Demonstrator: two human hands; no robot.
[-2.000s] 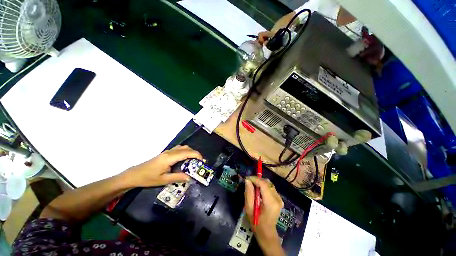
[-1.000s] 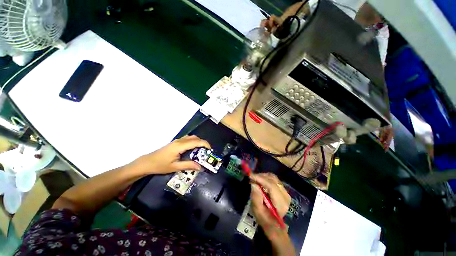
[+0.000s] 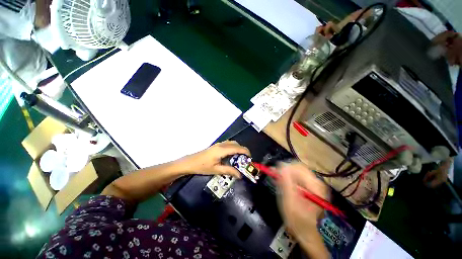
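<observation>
My left hand (image 3: 226, 158) holds a small circuit module (image 3: 245, 168), white and black with a yellow block, between thumb and fingers above the black test panel (image 3: 202, 205). My right hand (image 3: 300, 195), motion-blurred, holds a slim red pen or probe (image 3: 324, 201) slanting across the fingers. Its tip is at or very near the module's yellow-block end; contact cannot be told. A cream socket strip (image 3: 220, 186) lies just below my left hand, and another socket strip (image 3: 281, 243) lies by my right wrist.
Grey bench instrument (image 3: 377, 109) with black cord and red lead stands at right. White blocks (image 3: 271, 103) and a bulb are beside it, a short red object (image 3: 300, 128) before it. Black phone (image 3: 141, 80) on white sheet (image 3: 172, 114); fan (image 3: 93, 23); open carton (image 3: 61, 167). Another person's hand (image 3: 328, 31) is behind.
The camera view has shifted, so the bench appears further right and the carton shows more. My right hand has brought the red pen or probe from over the panel to the module in my left hand.
</observation>
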